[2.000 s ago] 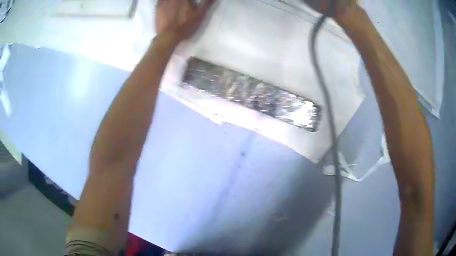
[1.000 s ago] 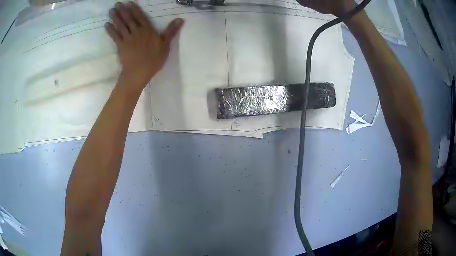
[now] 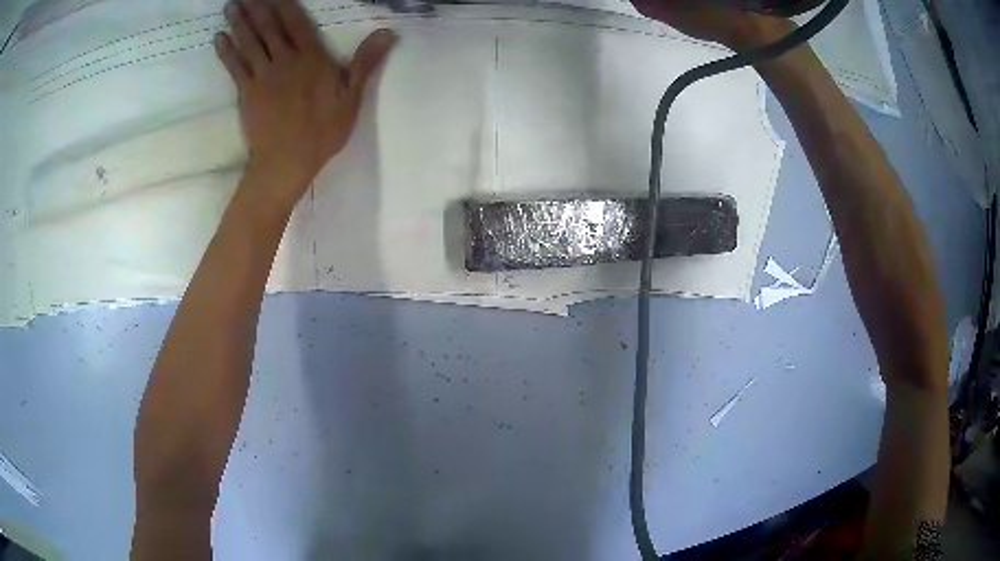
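White fabric lay (image 3: 428, 142), with thin drawn lines, spans the upper view. My left hand (image 3: 291, 104) lies flat on it, palm down, fingers spread, left of centre. My right hand (image 3: 713, 20) is at the top edge, partly cut off; its grip is hidden. A dark part of something (image 3: 773, 4) shows beside it, and a small dark part (image 3: 408, 7) shows at the top centre. The grey power cable (image 3: 644, 362) runs down from over my right wrist, across the dark cutting weight (image 3: 559, 232), which lies shiny on the lay near its front edge.
A pale, raised bar-like shape (image 3: 137, 192) lies left of my left hand. The blue-grey table (image 3: 472, 416) shows in front of the lay. Thin white offcuts (image 3: 781, 285) lie at the right, with a sliver (image 3: 733, 403) nearer. More white cloth (image 3: 855, 55) is at the upper right.
The view has turned and shifted. My left hand has gone from blurred at the top edge to flat on the lay. My right hand has stayed near the top edge; the cable now crosses the dark weight.
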